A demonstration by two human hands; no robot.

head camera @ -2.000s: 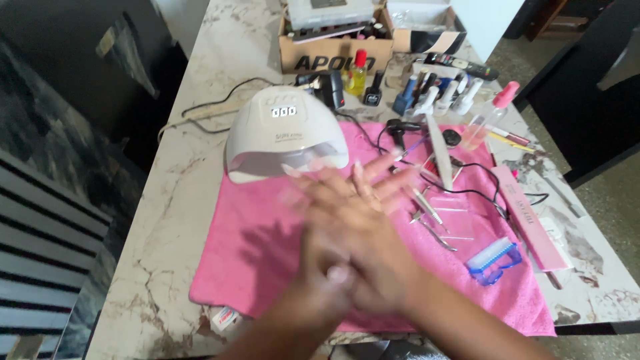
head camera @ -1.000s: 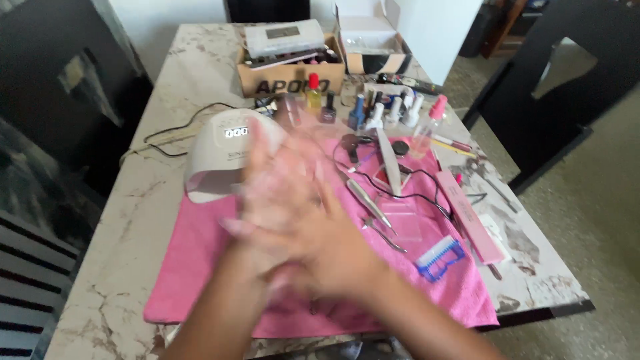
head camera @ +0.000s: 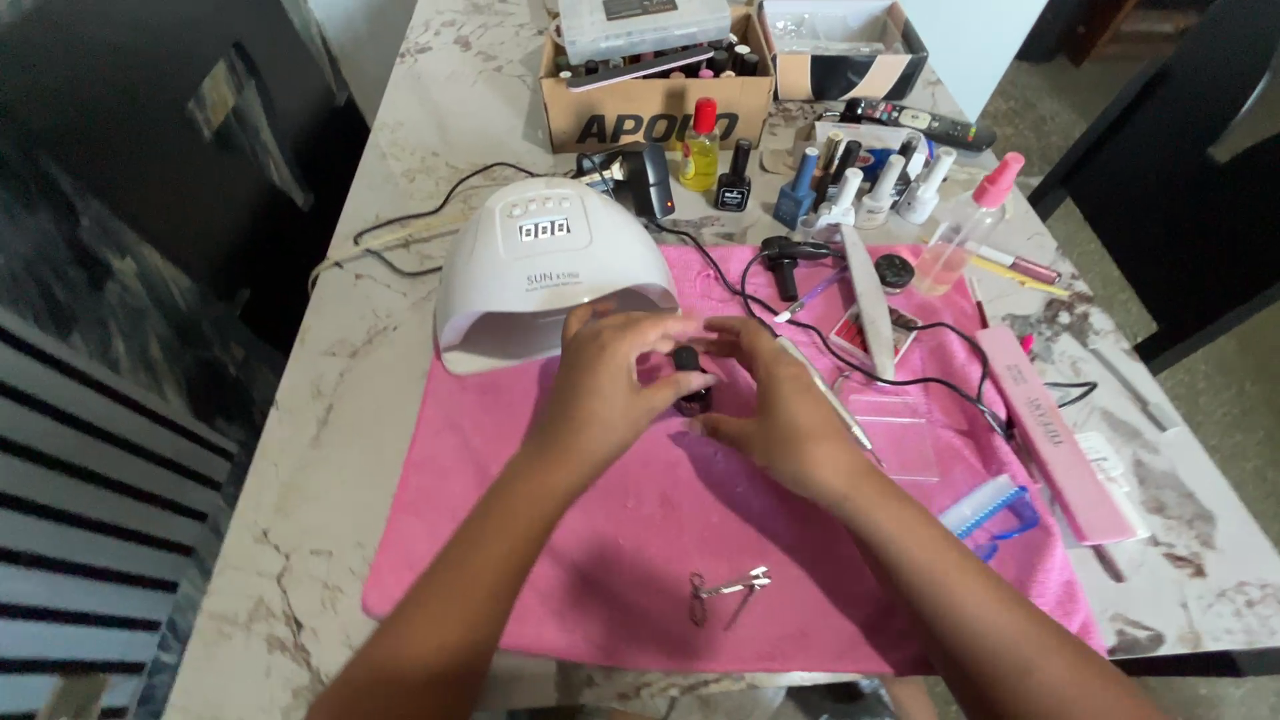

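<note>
Over the pink towel [head camera: 600, 570], my left hand [head camera: 605, 385] has its thumb across the neck of a small dark bottle with a black cap [head camera: 687, 372], with its fingers curled behind. My right hand [head camera: 785, 415] is at the bottle's right side, fingers bent and apart, its thumb tip close to the base. Just behind my left hand stands a white nail lamp [head camera: 555, 260] with a lit display. A pen-shaped nail drill [head camera: 825, 400] lies beyond my right hand. Small metal nail clippers [head camera: 733, 590] rest on the towel between my forearms.
Several nail polish bottles [head camera: 797, 190], a yellow liquid bottle [head camera: 700, 160] and a cardboard box [head camera: 650, 105] stand behind. To the right are a pink-topped spray bottle [head camera: 950, 240], a white nail file [head camera: 868, 300], a pink long box [head camera: 1060, 440] and a blue-bristled brush [head camera: 990, 510]. Black cables cross the towel.
My hands, earlier rubbing or clasped together and blurred, have come apart and now surround the small dark bottle.
</note>
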